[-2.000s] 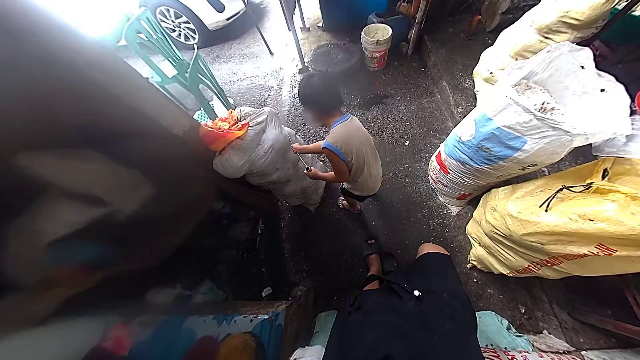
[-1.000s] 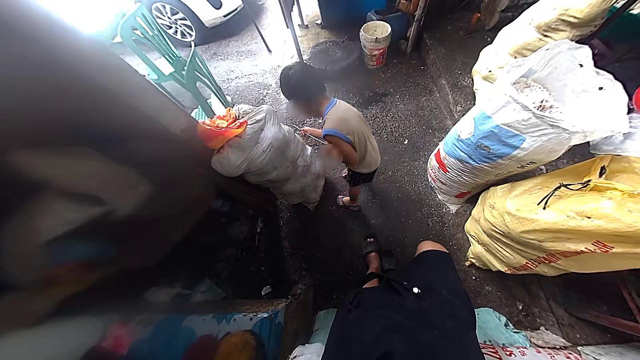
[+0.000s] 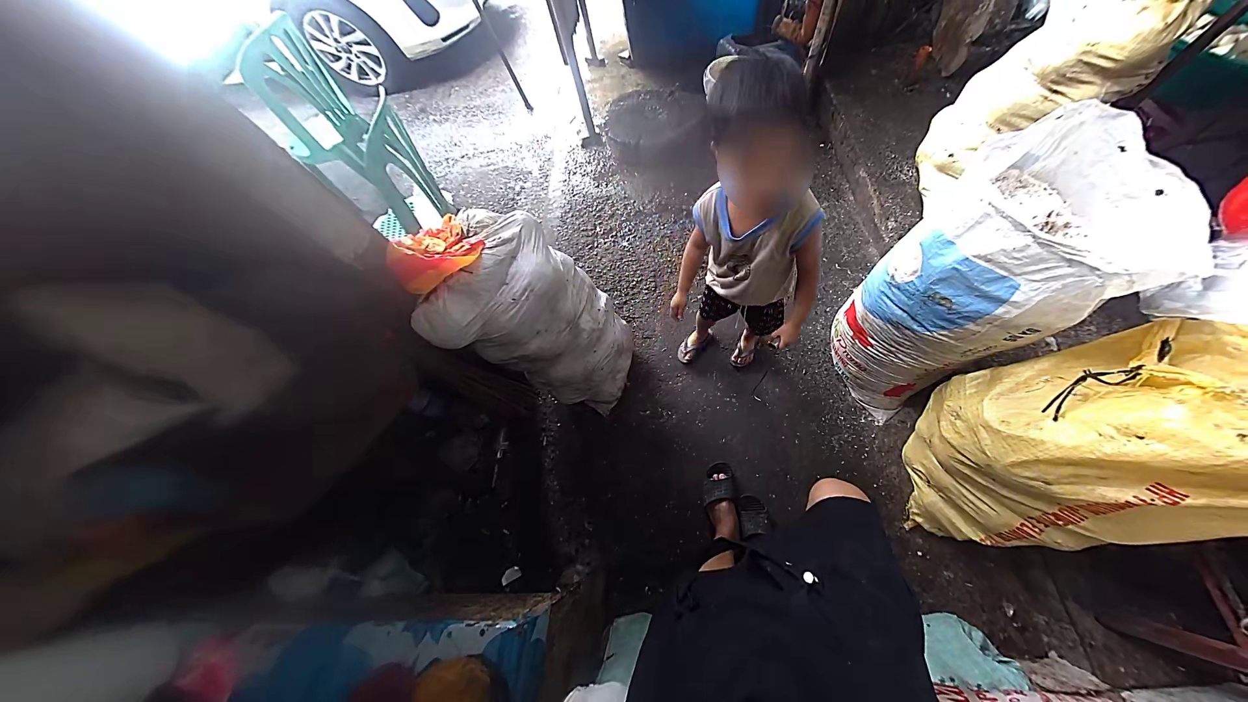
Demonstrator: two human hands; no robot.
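Neither my left hand nor my right hand shows in the head view. My lap in black shorts [image 3: 780, 624] is at the bottom, with a dark sandal [image 3: 721, 486] on one foot ahead of it. Facing me beyond my feet stands a small person [image 3: 756, 253] in a sleeveless shirt and dark shorts, arms lowered. To that person's left in the view, a filled white sack [image 3: 546, 312] leans, with orange plastic [image 3: 434, 255] at its top. An open-topped white and blue sack [image 3: 941, 283] stands at the right, above a tied yellow sack [image 3: 1092, 439].
A green plastic chair [image 3: 336, 127] stands at the upper left, near a white car [image 3: 409, 24]. Thin metal legs [image 3: 575, 78] and a dark round object [image 3: 655, 127] are behind the person. A blurred dark surface fills the left side. The asphalt ground [image 3: 673, 409] looks wet.
The small person was bent toward the leaning white sack with hands near it; now that person has turned to face me, stands farther right and has both arms down.
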